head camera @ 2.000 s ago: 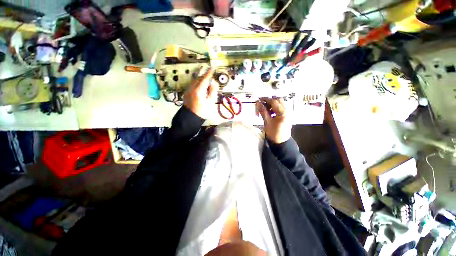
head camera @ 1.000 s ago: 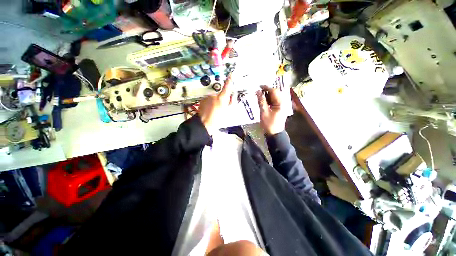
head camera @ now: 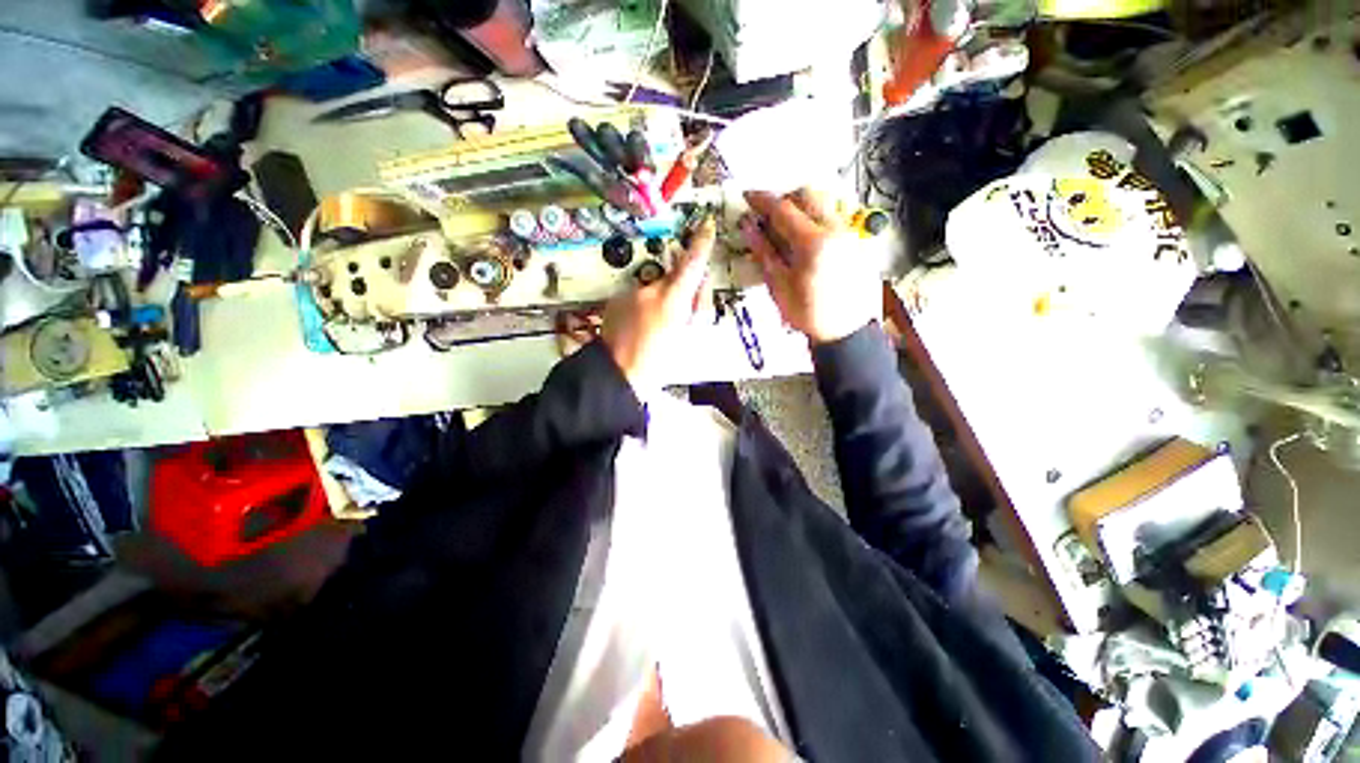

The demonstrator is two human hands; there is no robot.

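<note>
A cream sewing machine head [head camera: 403, 279] lies along the pale table, with dark round knobs and a row of blue-white tension dials [head camera: 559, 224]. My left hand [head camera: 650, 321] is at the right end of the head, fingers pointing up; whether it grips anything is unclear. My right hand [head camera: 810, 266] is just right of it, higher up, its fingers bent over the bright white surface; what is under them is hidden. A small dark part [head camera: 749, 339] lies between and below the hands. Red loops [head camera: 579, 325] show partly beside my left sleeve.
Dark, pink and red tool handles [head camera: 634, 167] stand behind the dials. Black-looped shears [head camera: 468, 102] lie behind the machine. A yellow-handled tool [head camera: 865, 222] is right of my right hand. A printed white bag [head camera: 1062, 239], a cardboard box [head camera: 1163, 507] and a red stool [head camera: 236, 496] are around.
The view has swung toward the machine's right end since two seconds ago. My right hand has moved up and away from the table's front edge; my left hand now sits at the head's right end.
</note>
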